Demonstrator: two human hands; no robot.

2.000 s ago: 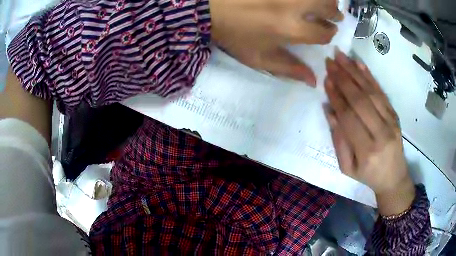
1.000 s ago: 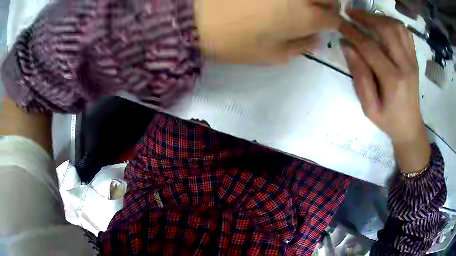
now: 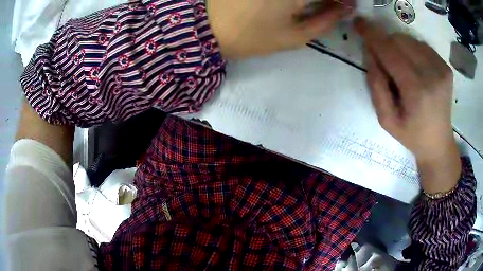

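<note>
My left hand reaches in from the left at the top, blurred and partly cut off by the top edge, with its fingers bent. My right hand is at the upper right, fingers curled, its blurred index fingertip close to the left fingertips. Whether a small piece is pinched between them cannot be told. Below them is the pale machine bed and table, with a dark slanting line between the hands. No needle or presser foot can be made out.
A round metal plate and dark metal parts are at the upper right. A printed ruler scale runs along the table front. White cloth is at the upper left; crumpled white pieces lie left of the plaid apron.
My right hand has moved up and right from lying flat on the bed, and its fingers have curled towards my left fingertips. The dark line on the bed has come into view.
</note>
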